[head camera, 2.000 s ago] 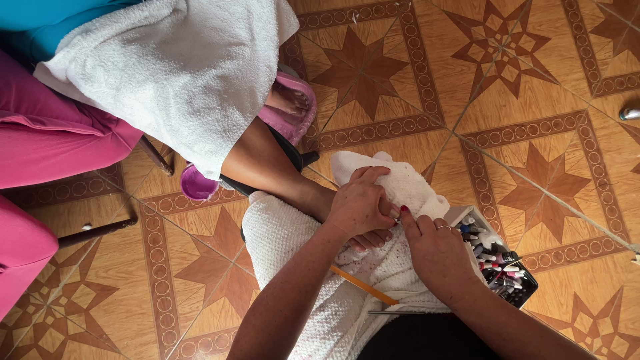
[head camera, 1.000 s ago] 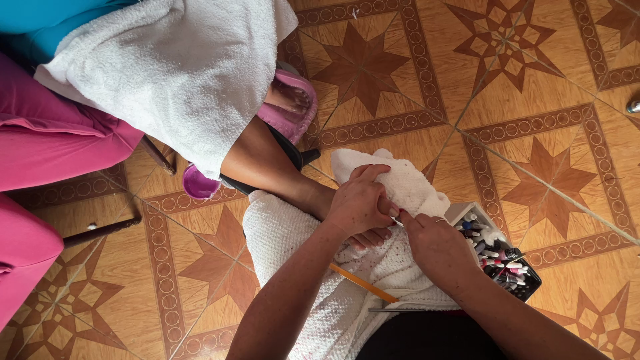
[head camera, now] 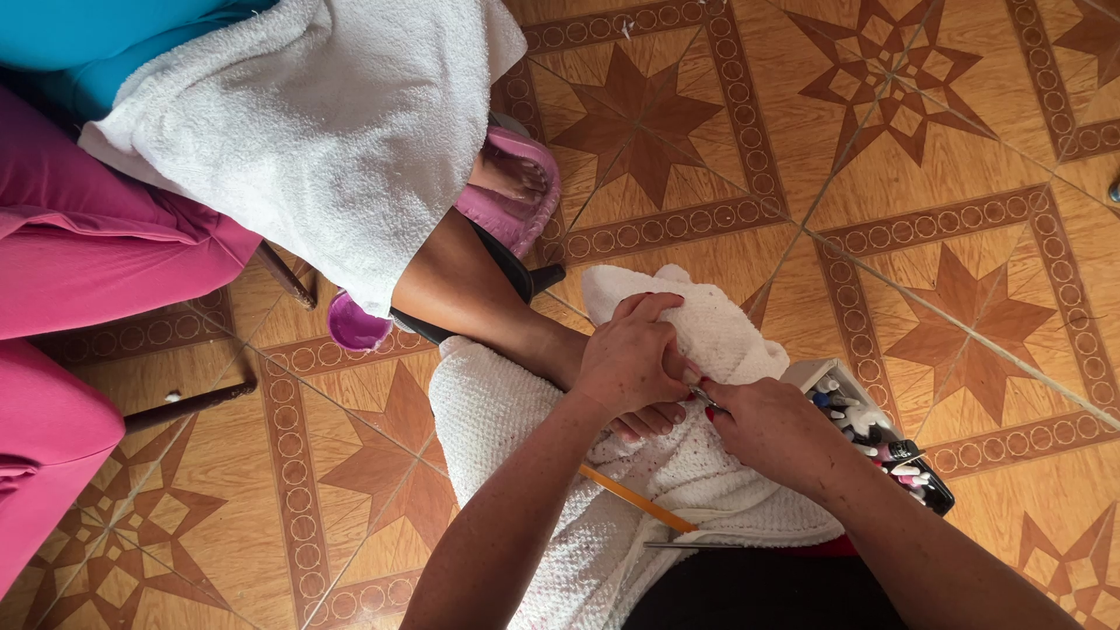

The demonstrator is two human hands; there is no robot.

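Observation:
A person's bare foot (head camera: 560, 354) rests on a white towel (head camera: 490, 411) over my lap. My left hand (head camera: 632, 354) is closed around the front of that foot and holds the big toe. My right hand (head camera: 761, 424) grips a small metal nipper (head camera: 705, 397), its tip at the big toenail. The other toes (head camera: 649, 420) show below my left hand. An orange nail file (head camera: 639, 499) and a thin metal tool (head camera: 700, 546) lie on the towel near my lap.
A box of nail polish bottles (head camera: 875, 429) stands right of my right forearm. A purple bowl (head camera: 357, 322) sits on the tiled floor. The person's other foot is in a pink slipper (head camera: 516, 206); a white towel (head camera: 324, 131) covers their legs. Someone in pink trousers (head camera: 79, 254) sits at left.
My right hand has shifted slightly at the toe, and the metal tool shows more plainly in it than two seconds ago. My left hand keeps its hold on the foot.

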